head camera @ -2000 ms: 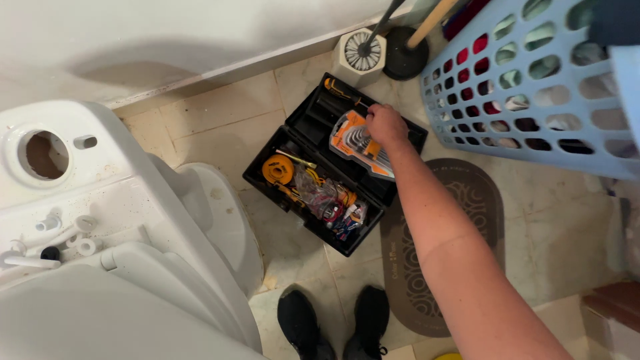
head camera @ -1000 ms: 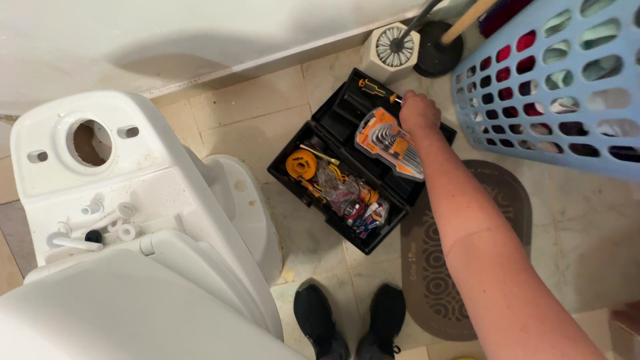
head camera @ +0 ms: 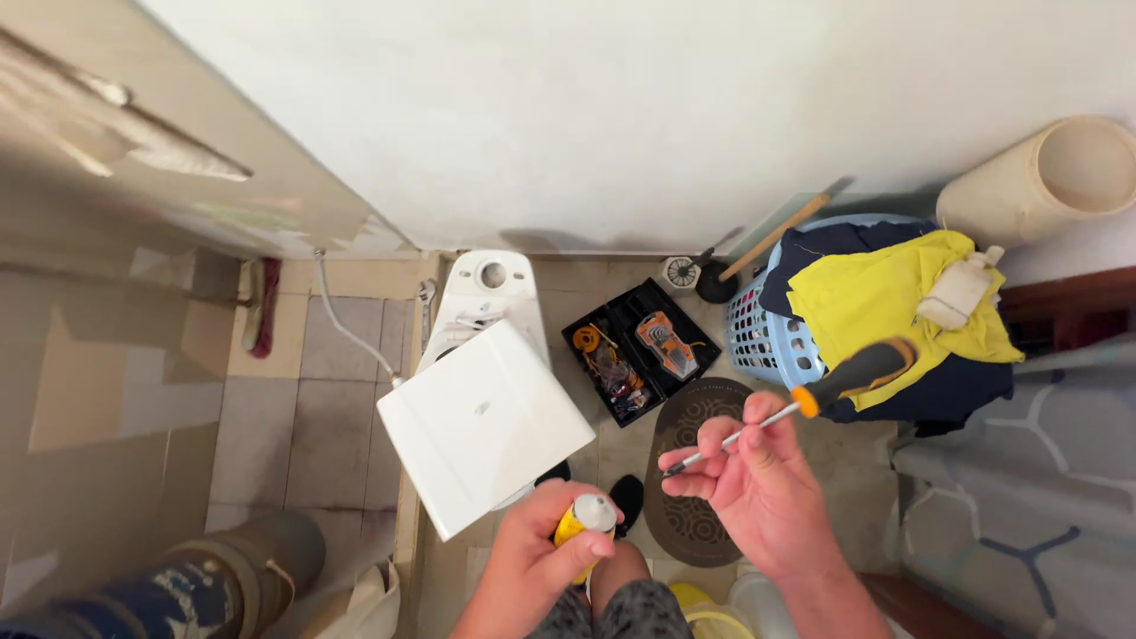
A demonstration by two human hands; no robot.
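Note:
My left hand [head camera: 555,541] is closed around a yellow tube [head camera: 586,524] with a pale tip that points up. Between the fingers of my right hand [head camera: 745,470] is the shaft of a screwdriver [head camera: 768,417]; its black and orange handle points up to the right and its tip down to the left. Behind both hands, an open black toolbox [head camera: 655,404] on the floor holds an orange hex key set [head camera: 666,344], a roll of yellow tape [head camera: 586,338] and loose small parts. A white ceramic cistern [head camera: 486,428] lies across the toilet [head camera: 524,297].
A blue laundry basket [head camera: 772,342] with yellow and dark cloths stands right of the toolbox, near a plunger [head camera: 717,282] and a toilet brush holder [head camera: 681,273]. A hose [head camera: 342,328] hangs at the left above an adjustable wrench [head camera: 426,306]. An oval mat [head camera: 697,524] lies below.
My right hand has left the toolbox and now holds a screwdriver. My left hand has come into view with a yellow tube. The view has moved back and widened.

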